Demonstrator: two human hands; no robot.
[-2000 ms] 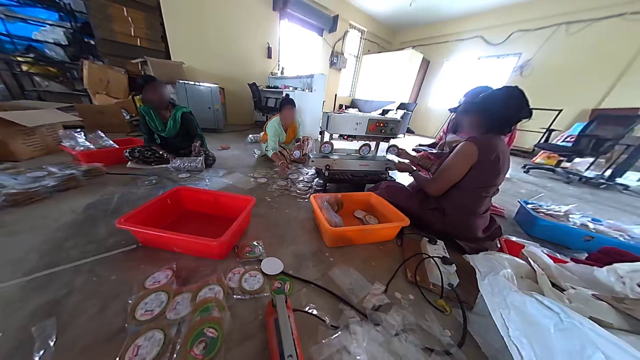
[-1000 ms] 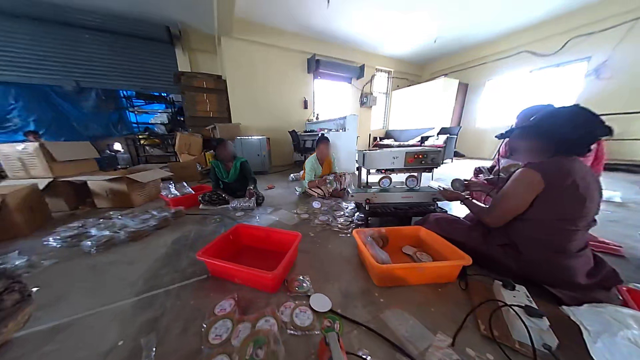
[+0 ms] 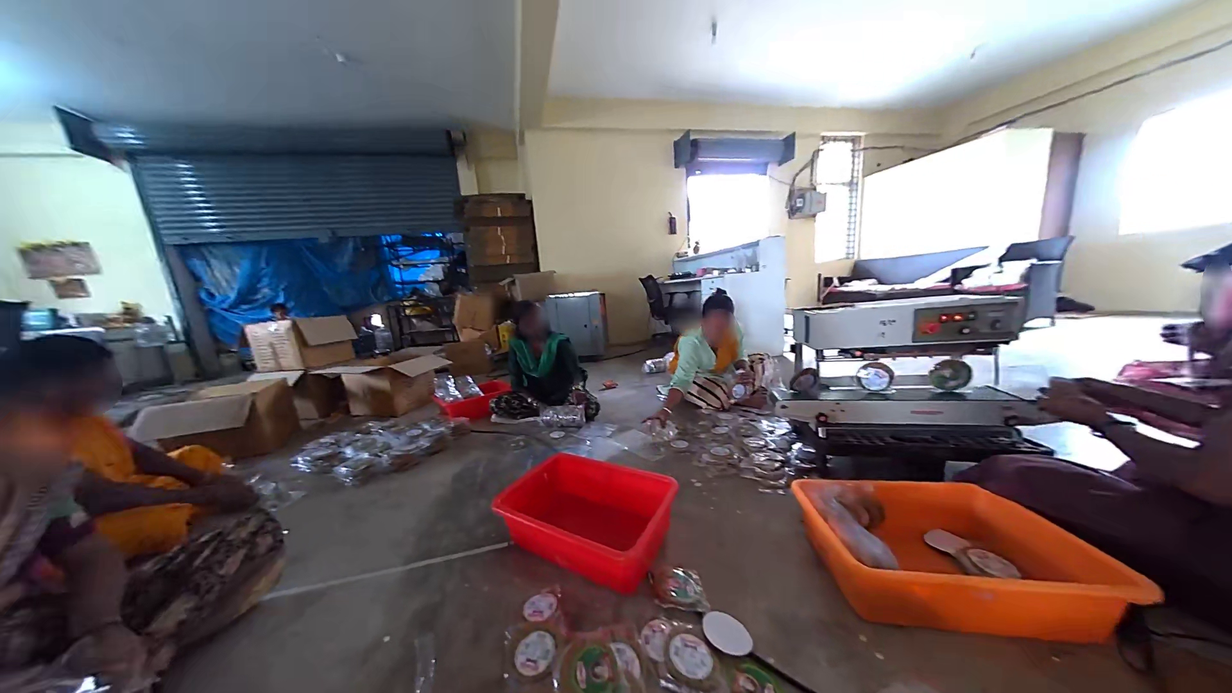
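Neither my left hand nor my right hand shows in the head view. Low in the middle, several round labelled items in clear plastic packets (image 3: 587, 654) lie on the floor. A white disc (image 3: 727, 634) lies at their right, beside a black cable. Just beyond them stands a red plastic tub (image 3: 587, 520) with nothing seen inside. To the right, an orange plastic tub (image 3: 982, 608) holds a few round items and a clear plastic bag.
A belt-type bag sealing machine (image 3: 905, 327) stands behind the orange tub, a person's hands at its right end. Two people sit by packet piles (image 3: 371, 448) farther back; more people sit at the left edge. Open cardboard boxes (image 3: 221, 414) stand back left.
The view has swung far to the left, bringing seated people at the left edge into sight. The red and white-topped tool seen low in the middle earlier is out of view.
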